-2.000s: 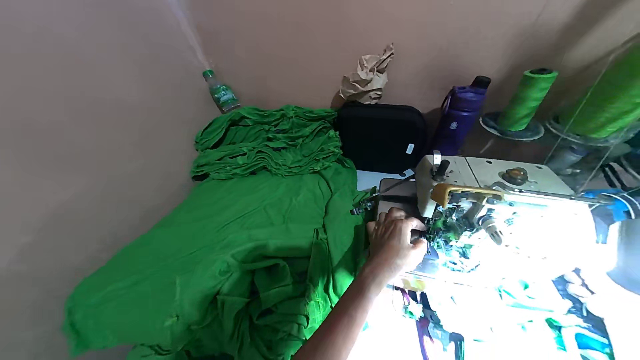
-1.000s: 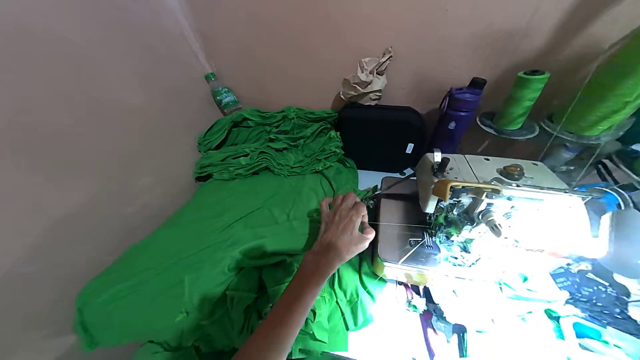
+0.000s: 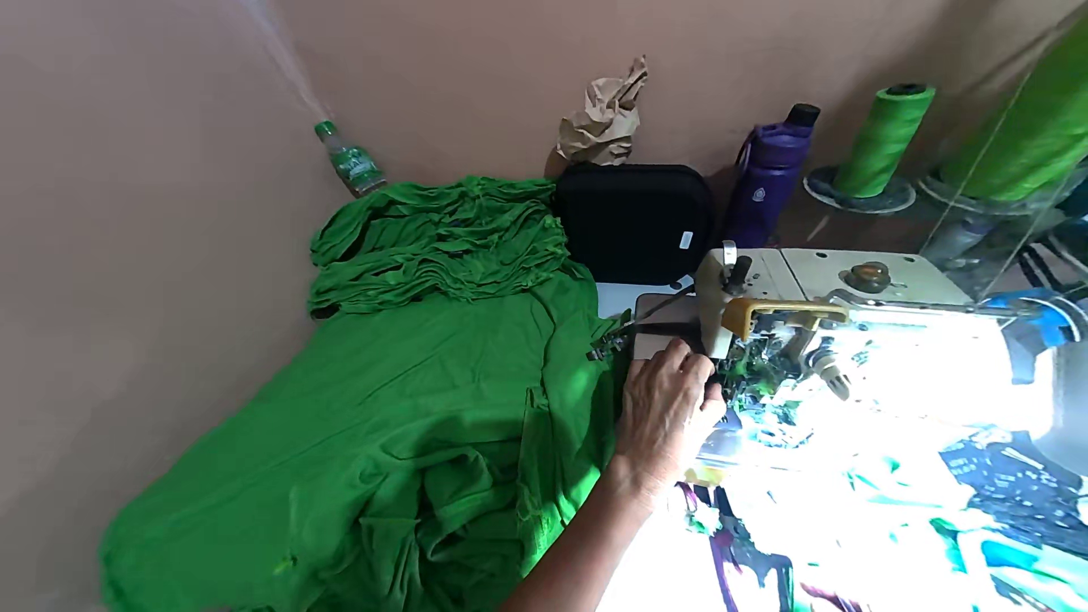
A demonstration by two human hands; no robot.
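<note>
My left hand rests at the needle area of a white sewing machine, its fingers bent by the presser foot. Whether the fingertips pinch anything is hidden. A large heap of green fabric lies left of the machine and reaches close to my wrist. Behind it sits a gathered stack of green fabric pieces. A small metal attachment sticks out from the machine above my hand. My right hand is out of view.
At the back stand a black case, a crumpled brown paper, a purple bottle and a green thread cone. A plastic bottle leans by the wall. Fabric scraps lie in bright light at the lower right.
My left hand has moved right, from the green fabric's edge one second ago back to the needle area, where it also was two seconds ago.
</note>
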